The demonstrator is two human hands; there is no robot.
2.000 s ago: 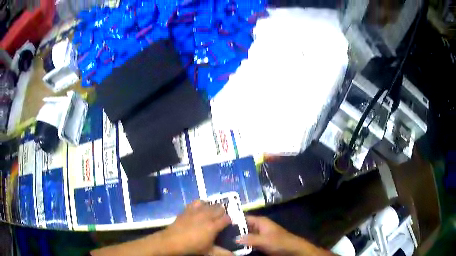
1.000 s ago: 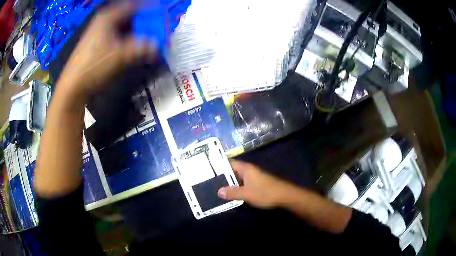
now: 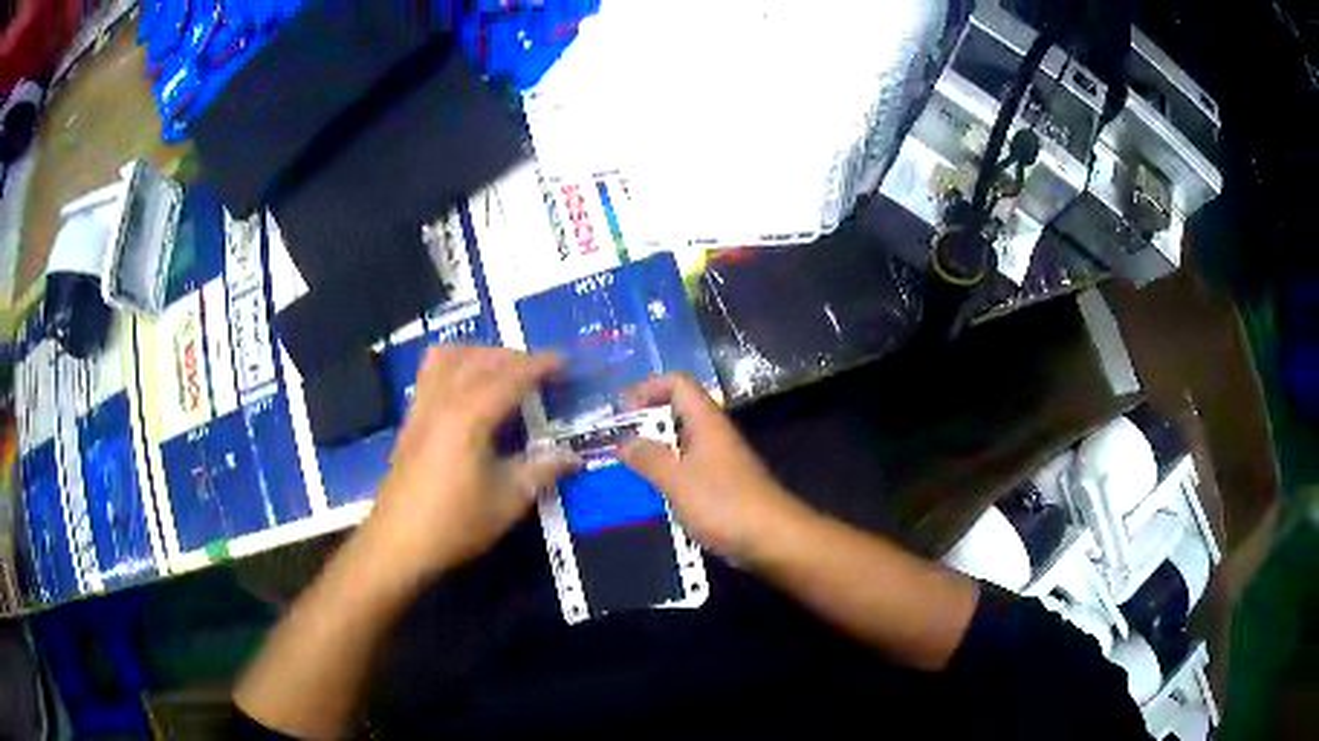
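A white housing point(image 3: 693, 585) is held over the bench's front edge. A blue battery pack point(image 3: 613, 497) lies inside it, and a black foam pad point(image 3: 625, 563) fills its lower part. My right hand point(image 3: 712, 471) grips the housing's upper right side, with thumb and fingers at the top end. My left hand point(image 3: 466, 452) is at the housing's upper left corner, slightly blurred, fingers curved over its top. What the left fingertips hold, if anything, cannot be made out.
Black foam sheets point(image 3: 347, 159) lie at left before a blue battery heap point(image 3: 217, 55). A bright white stack point(image 3: 738, 116) is behind. The electric screwdriver point(image 3: 958, 258) and metallic-looking boxes point(image 3: 1151, 181) are at right. White-and-black units point(image 3: 1114, 463) fill the lower right.
My left hand has come back from the blue heap to the housing. A blue battery pack now lies in the housing, above the black foam. My right hand has moved up to the housing's top end.
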